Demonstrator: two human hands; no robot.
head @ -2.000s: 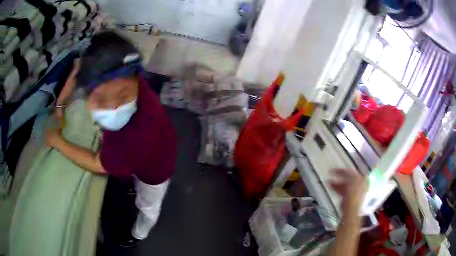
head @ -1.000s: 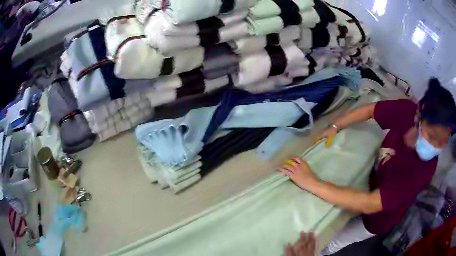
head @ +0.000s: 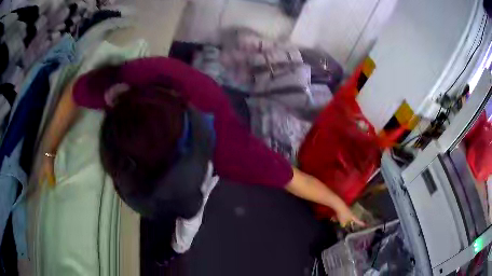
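Note:
Pale green fabric (head: 81,215) lies in long soft layers along the table at the left. A co-worker in a maroon shirt (head: 237,140) leans over beside it, one hand low on the fabric's left edge, the other arm stretched right toward a clear plastic bin (head: 356,250). Yellow shows on the fingers near the fabric. Neither of my hands is in the picture. The view is blurred.
Blue and navy fabric panels (head: 32,110) lie left of the green fabric. Striped bundles (head: 32,32) are stacked at the upper left. A red bag (head: 340,151), grey wrapped bundles (head: 280,97) and a white machine (head: 437,199) stand on the right. The floor (head: 248,232) is dark.
The view has swung from the table back toward the floor and machine. The co-worker has bent down and reached one arm toward the bin. The hand of mine seen before is out of view.

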